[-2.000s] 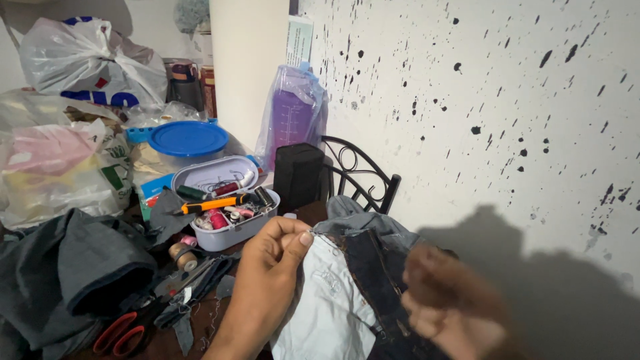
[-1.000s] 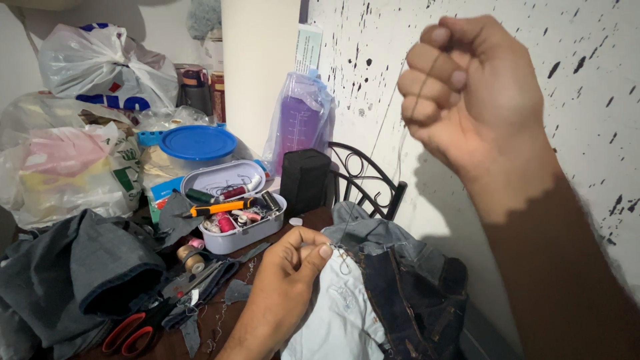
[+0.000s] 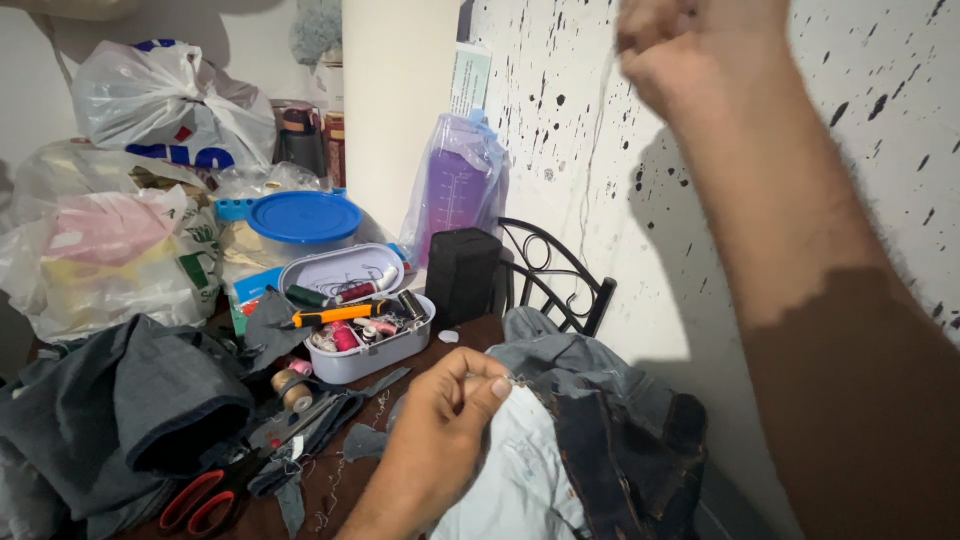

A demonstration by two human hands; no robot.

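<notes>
My left hand (image 3: 457, 420) pinches the top edge of a denim garment (image 3: 600, 450) between thumb and fingertips, where its white lining cloth (image 3: 510, 465) meets the denim. High at the top right, my right hand (image 3: 675, 45) is raised, partly cut off by the frame edge, its fingers curled. A thin dark thread (image 3: 592, 157) runs down from near it towards the garment. Whether a needle is in its fingers cannot be seen.
An open sewing box (image 3: 367, 352) holds thread spools and an orange-handled cutter (image 3: 337, 313). Red-handled scissors (image 3: 202, 502), a tan spool (image 3: 292, 391) and grey cloth (image 3: 127, 397) lie left. Behind stand a black case (image 3: 463, 277), a purple bottle (image 3: 454, 180) and a metal chair (image 3: 555, 277).
My right hand has risen from beside the denim to the top of the view, and the thread now stretches up along the wall. My left hand keeps its pinch on the garment.
</notes>
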